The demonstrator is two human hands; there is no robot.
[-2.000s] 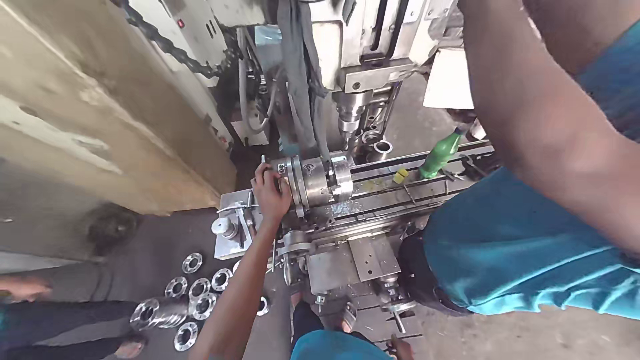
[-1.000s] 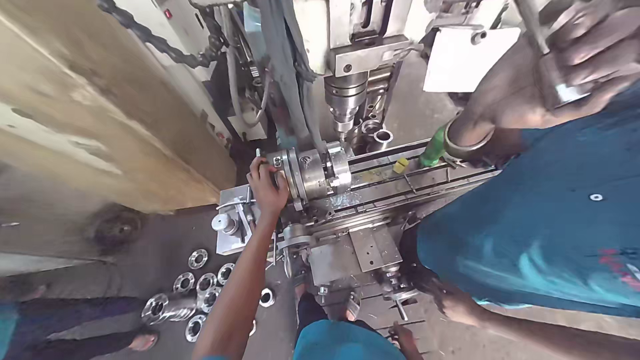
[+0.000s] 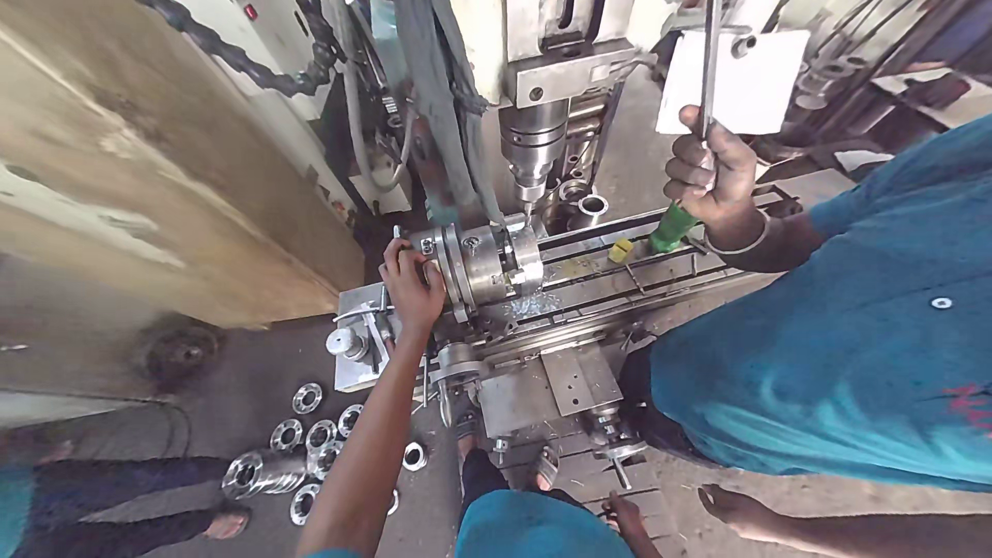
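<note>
My left hand (image 3: 415, 287) is curled over the rear of a steel dividing head (image 3: 446, 271), whose chuck (image 3: 484, 263) holds a ring-shaped metal workpiece (image 3: 528, 260). Just above the workpiece is the tool in a milling machine's spindle (image 3: 533, 147); whether they touch cannot be told. Metal chips (image 3: 535, 304) lie on the machine table (image 3: 577, 283). Low in the view, my right hand (image 3: 624, 513) is below a crank handle (image 3: 620, 471), its fingers partly hidden. A co-worker's hand (image 3: 717, 167) grips an upright metal bar (image 3: 709, 70).
The co-worker's other hand (image 3: 736, 508) is low at the right. A green bottle (image 3: 673, 229) and a yellow piece (image 3: 620, 250) are on the table. Steel rings (image 3: 308, 398) lie on the floor at left, near another person's foot (image 3: 227, 523). A grey cloth (image 3: 446, 101) hangs beside the spindle.
The co-worker's hand with the bar has moved left from the view's upper right corner, and the bar now points up. Their other hand has left the crank area. My left hand stays on the dividing head.
</note>
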